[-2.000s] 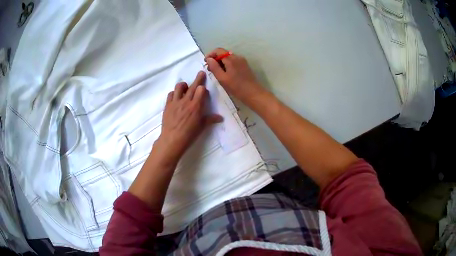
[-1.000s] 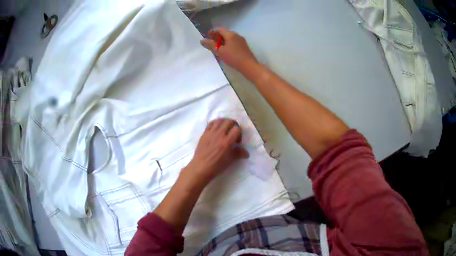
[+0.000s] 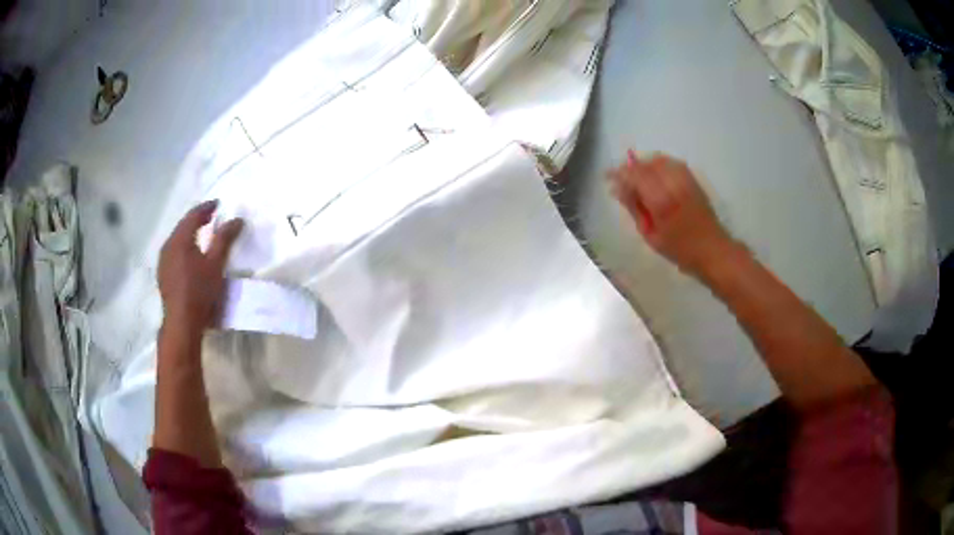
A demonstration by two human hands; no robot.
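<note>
The large white garment piece (image 3: 439,303) covers much of the table, with a welt pocket outline (image 3: 356,183) in dark thread at its upper part. The white marking template (image 3: 270,308) lies on the cloth, with one end beside or under my left hand. My left hand (image 3: 194,266) is over the cloth at left, thumb and fingers apart; whether it grips the template or cloth is unclear. My right hand (image 3: 669,209) is blurred, right of the raw edge (image 3: 586,246), above the table, holding the red marking pen (image 3: 640,199).
Metal scissors (image 3: 108,96) lie at the upper left. Crumpled cream garment pieces (image 3: 52,251) lie at the left, and another (image 3: 863,157) along the right side. More stitched cream cloth (image 3: 534,63) lies at the far side. The pale grey table (image 3: 711,105) shows between the garments.
The garment has shifted and folded, now showing the welt pocket at the top. My left hand has moved left with the template. My right hand has moved right, away from the edge, still with the pen.
</note>
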